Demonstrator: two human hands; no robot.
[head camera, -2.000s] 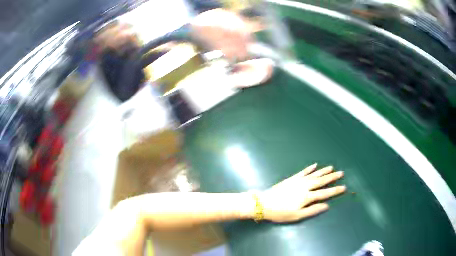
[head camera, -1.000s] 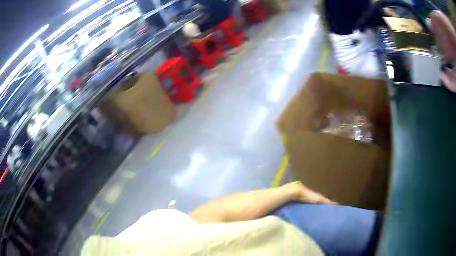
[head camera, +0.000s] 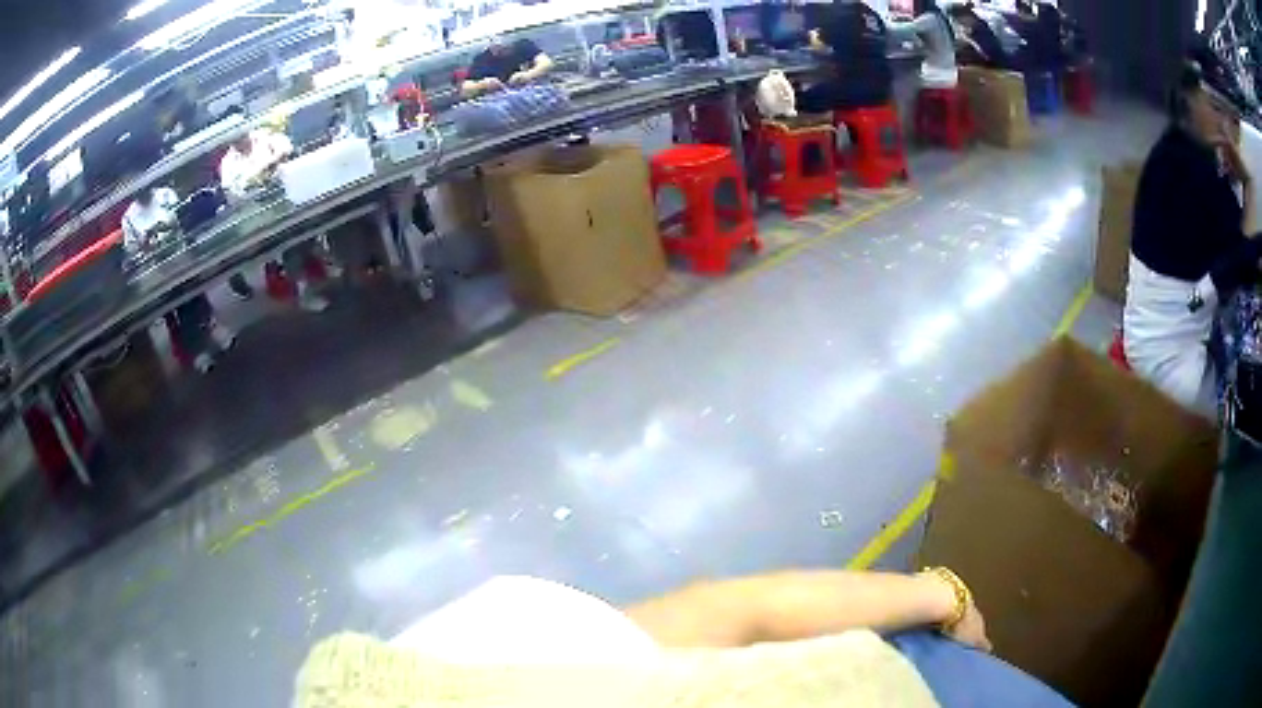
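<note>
My left hand (head camera: 973, 629) is at the lower right, with a gold bracelet at the wrist. It rests low by my blue-clad leg, beside a brown open carton. Its fingers are mostly hidden, so I cannot tell whether it holds anything. The carton (head camera: 1041, 574) stands nearest in front of me, with crumpled clear plastic (head camera: 1098, 495) inside. My right hand is not in view.
The green bench edge (head camera: 1218, 595) is at the far right. A person (head camera: 1174, 249) in a dark top stands beyond the carton. Red stools (head camera: 706, 208), another carton (head camera: 579, 228) and a long workbench with seated people line the far side of the grey floor.
The view has swung left from the bench to the floor and far line. My left hand, first spread flat on the green bench, is now low by my leg.
</note>
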